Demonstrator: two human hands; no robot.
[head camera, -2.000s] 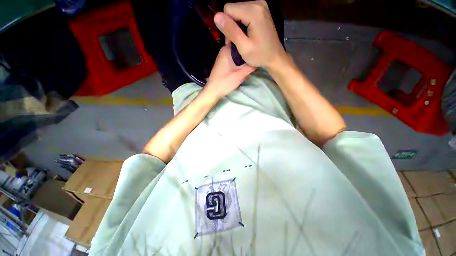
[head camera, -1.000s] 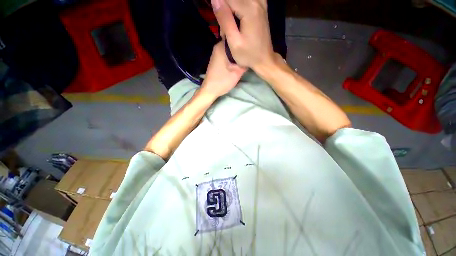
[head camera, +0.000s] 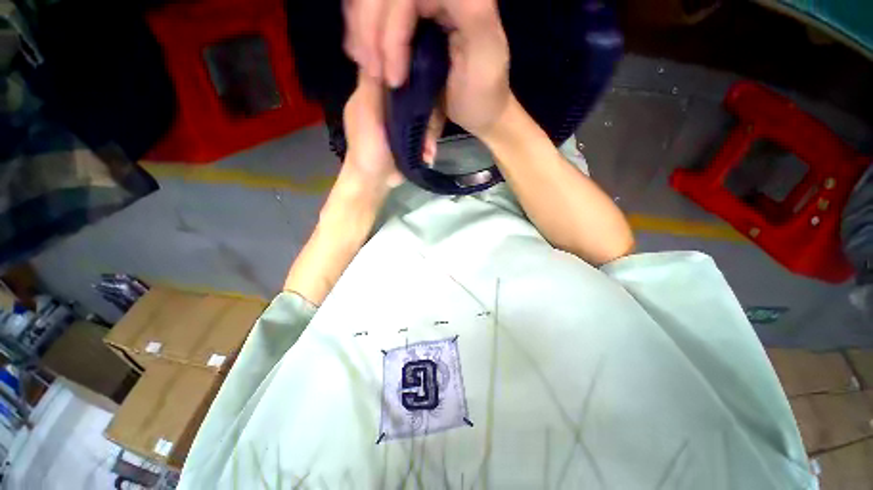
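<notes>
A dark navy curved plastic armrest or handle part (head camera: 410, 134) is held up at the top middle, over my lap. Its lower end bends round to the right in a curve. My left hand (head camera: 369, 134) is around its left side, partly hidden behind the other hand's fingers. My right hand (head camera: 474, 72) grips it from above and the right, blurred and cut by the top edge. Whether the large dark shape to the right belongs to the same part is hard to tell.
Red plastic stools stand on the left (head camera: 225, 81) and right (head camera: 780, 182) of the grey floor with its yellow line (head camera: 684, 226). Cardboard boxes (head camera: 187, 330) are at lower left. A person's plaid sleeve (head camera: 72, 182) shows at left. A green bench edge (head camera: 838, 24) is at upper right.
The dark part has been raised and turned, so its curved lower end now shows. My left hand has moved left and up, and my right hand's fingers now reach over the part.
</notes>
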